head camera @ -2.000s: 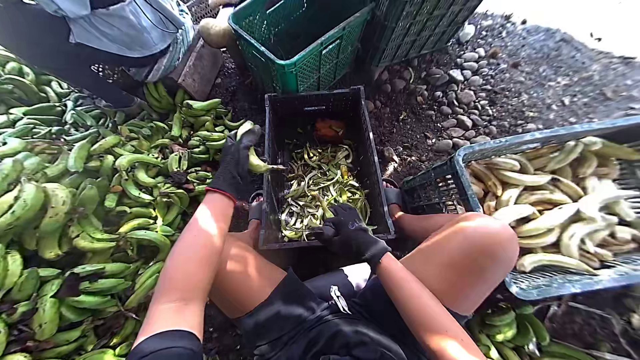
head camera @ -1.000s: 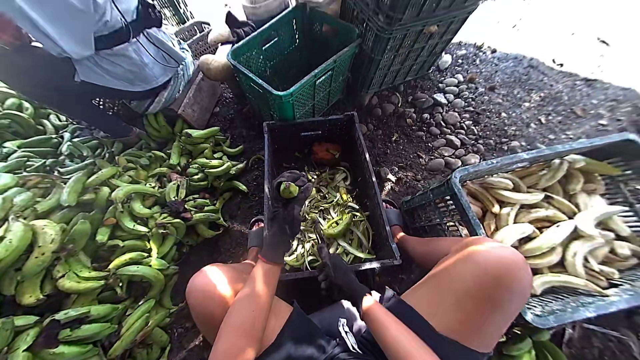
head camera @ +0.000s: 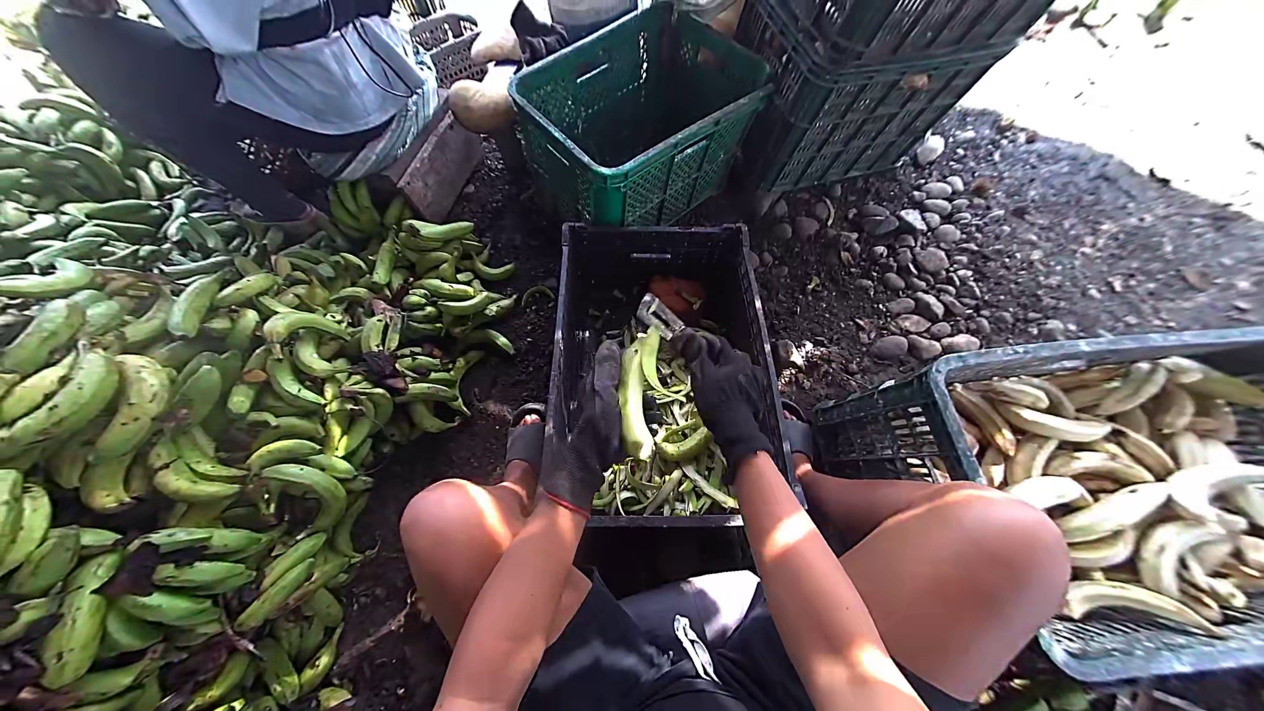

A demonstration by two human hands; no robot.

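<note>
Over a black plastic crate (head camera: pixel 561 326) with green peel strips (head camera: pixel 662 489) in it, my left hand (head camera: pixel 591 434), in a dark glove, holds a green plantain (head camera: pixel 633 400) upright along its fingers. A strip of peel curls off beside the plantain's upper end. My right hand (head camera: pixel 723 390), also gloved, is closed around a metal peeler (head camera: pixel 660 314) whose head reaches just above the fruit. An orange-red thing (head camera: pixel 677 294) lies at the crate's far end; its kind is unclear.
Unpeeled green plantains (head camera: pixel 296 365) are heaped at left. A crate (head camera: pixel 953 395) of peeled plantains (head camera: pixel 1126 504) stands at right. Ahead are an open green crate (head camera: pixel 612 178), stacked crates (head camera: pixel 849 118) and stones (head camera: pixel 928 262). A person (head camera: pixel 296 79) sits at the upper left.
My left hand has moved from the far left to over the crate and now holds the plantain lengthwise. My right hand has moved farther forward in the crate.
</note>
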